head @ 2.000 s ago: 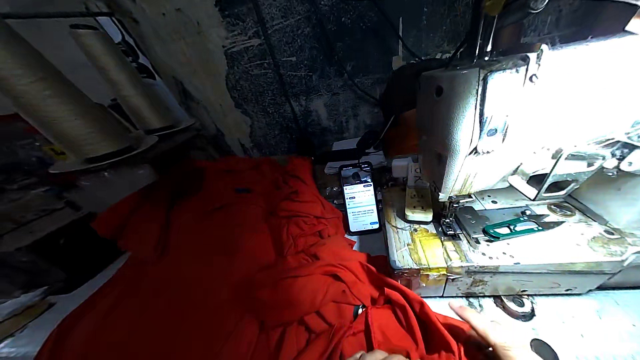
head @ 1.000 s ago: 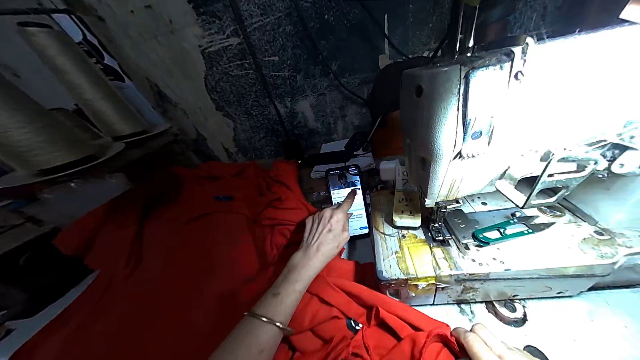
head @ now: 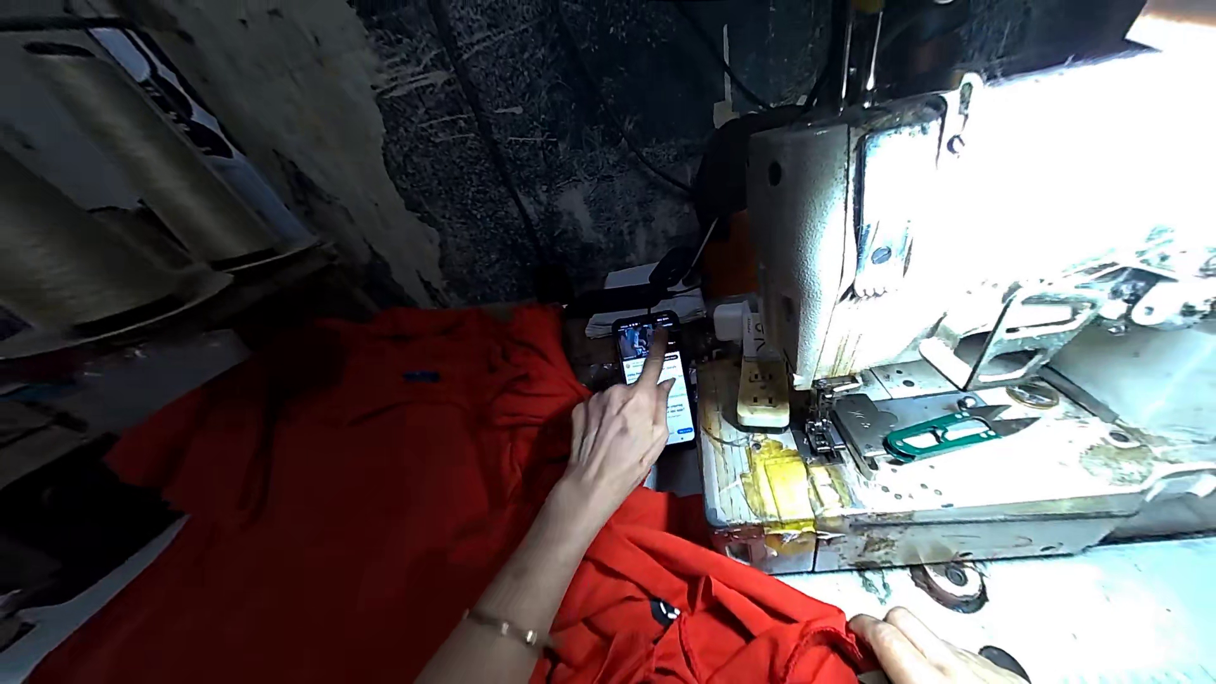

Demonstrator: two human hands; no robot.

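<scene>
My left hand (head: pixel 622 427), with a bracelet on its wrist, reaches over the red garment (head: pixel 361 513) and points its index finger at the lit screen of a smartphone (head: pixel 679 418). The fingertip is at the upper part of the screen; the other fingers are curled. At the lower right edge, my right hand (head: pixel 917 648) pinches the edge of the red cloth between thumb and fingers, partly cut off by the frame. Green-handled thread snips (head: pixel 940 437) lie on the bed of the sewing machine (head: pixel 807 247), right of its presser foot (head: pixel 823 435).
A power strip (head: pixel 763 394) with a white plug lies left of the needle area. Yellow tape (head: pixel 781 483) covers part of the machine bed's corner. Large thread cones (head: pixel 142 161) stand at the upper left. Papers (head: pixel 646 275) lie behind the phone, against the worn wall.
Two seconds ago the left hand was low at the cloth's front edge; it has since reached up to the phone. Between one second ago and now, its finger stays over the screen.
</scene>
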